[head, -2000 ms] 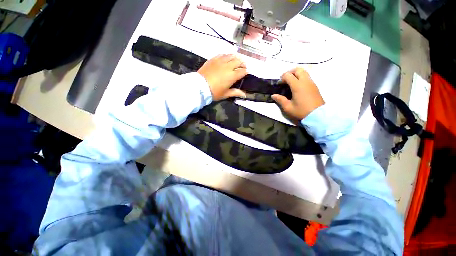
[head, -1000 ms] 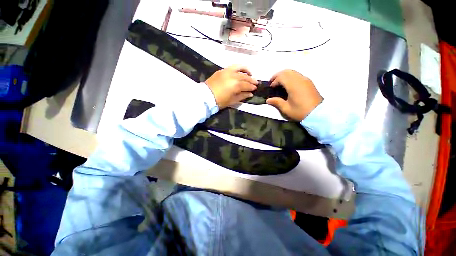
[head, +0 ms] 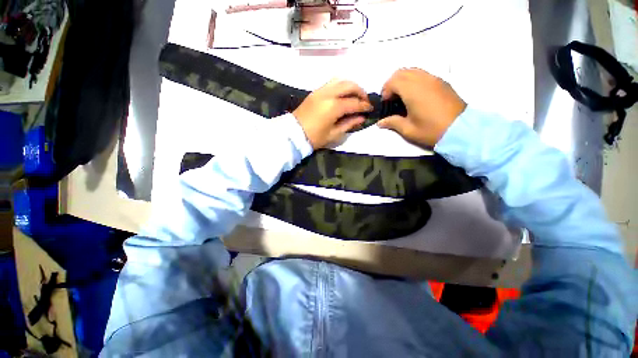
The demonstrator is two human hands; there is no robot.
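A camouflage shoulder strap [head: 231,85] runs from the upper left of the white work sheet [head: 483,77] to my hands. My left hand [head: 331,113] grips it near its right end. My right hand [head: 424,106] pinches the black end of the strap; the small part between my fingers is too dark to make out. Two more camouflage shoulder straps lie below my hands, an upper one [head: 378,175] and a lower one [head: 350,220]. My left sleeve covers part of them.
The presser clamp [head: 325,26] with reddish marks is at the top edge. A black webbing loop [head: 587,77] lies on the right. A long black pile [head: 94,84] hangs at the left, with blue bins [head: 31,154] beside it. Orange material [head: 483,318] shows below the table edge.
The view has shifted so the machine head has mostly left the top. My hands have moved closer together at the strap's right end, and the strap's left part shows more.
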